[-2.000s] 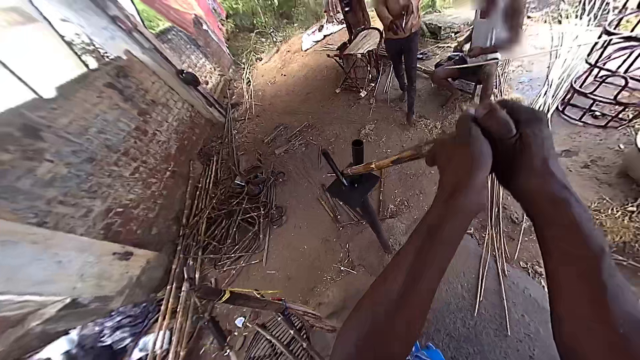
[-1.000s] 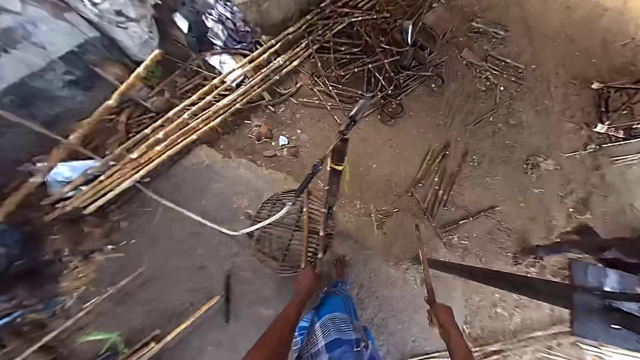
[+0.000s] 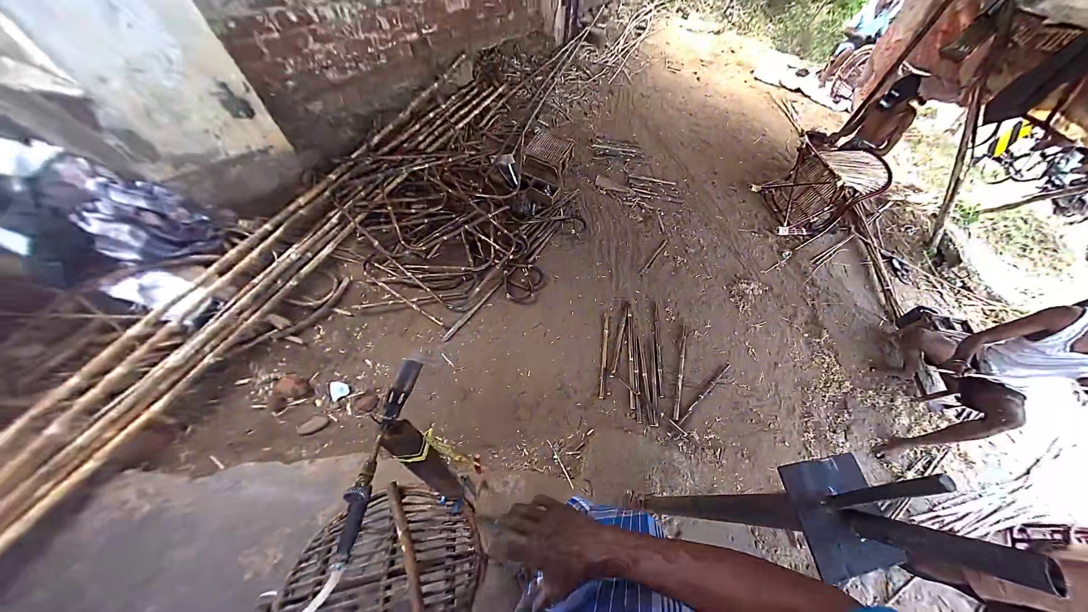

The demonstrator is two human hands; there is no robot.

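Note:
My right hand (image 3: 552, 540) reaches in from the lower right, over the blue checked cloth (image 3: 625, 518) at my lap. Its fingers are blurred and point left toward the round woven cane basket (image 3: 442, 552); whether they hold anything cannot be told. My left hand is out of view. On the basket lies a short cane stick (image 3: 405, 544). A gas torch (image 3: 359, 501) with a pale hose leans there, its dark nozzle pointing up beside a dark post (image 3: 421, 455) with a yellow band. At the lower right is a black metal stand (image 3: 820, 510) with pipe arms.
Long cane poles (image 3: 255, 280) run diagonally at left, beside a heap of bent canes (image 3: 459, 221). Short cut canes (image 3: 642, 365) lie on the dirt mid-view. A cane chair frame (image 3: 816, 187) stands upper right. A seated person (image 3: 994, 374) is at the right edge.
One second ago both my hands showed, the right with a cane stick; now only my right hand shows, farther left by the basket, and no stick is visible in it. The view has turned.

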